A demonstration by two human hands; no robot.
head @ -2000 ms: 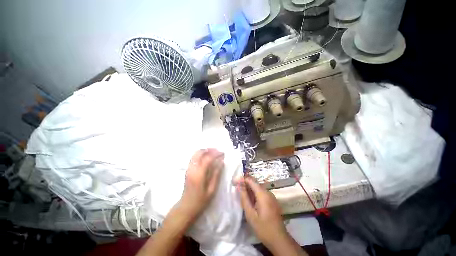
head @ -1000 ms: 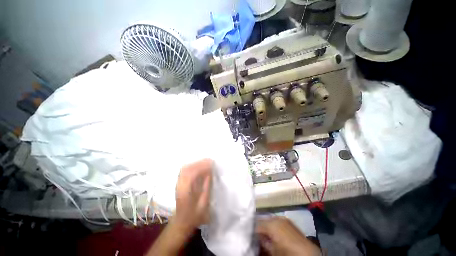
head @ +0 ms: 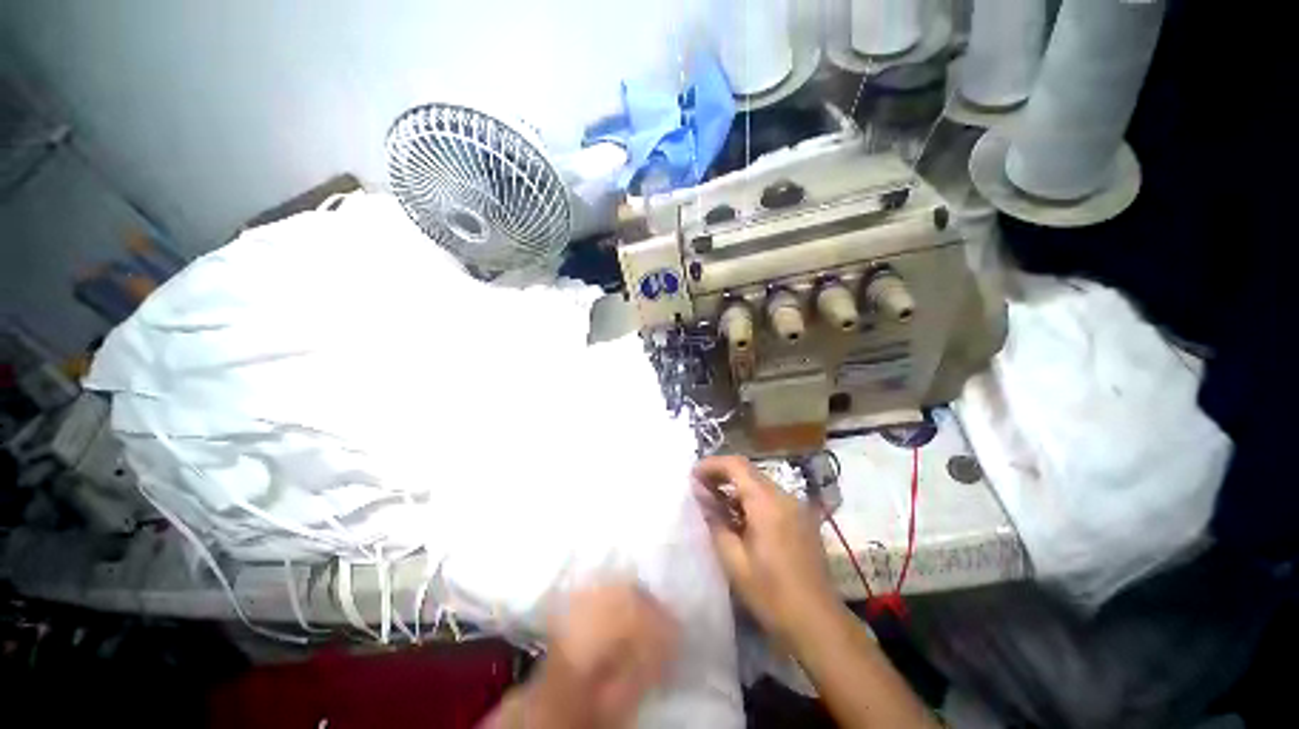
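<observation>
A white garment piece [head: 708,627] hangs from the machine table's front edge towards my lap, its right edge running up to the needle area [head: 681,373] of the beige overlock machine [head: 841,335]. My right hand [head: 755,534] pinches the cloth's right edge just below the needle area; a small dark thing shows between its fingers, too hidden to name. My left hand [head: 606,648] is blurred and lies on the lower part of the cloth; whether its fingers grip it cannot be told. The big white garment pile [head: 285,385] is left of the machine.
A white fan [head: 477,192] and blue cloth [head: 670,126] stand behind the pile. Thread cones [head: 1076,121] are at the back right. A second white heap [head: 1104,427] is right of the machine. A red cord [head: 912,520] hangs at the front edge; white straps [head: 342,591] hang at the left.
My right hand has moved up from the lap to the cloth edge near the needle area. My left hand has moved down and slightly right along the cloth. The view has shifted slightly.
</observation>
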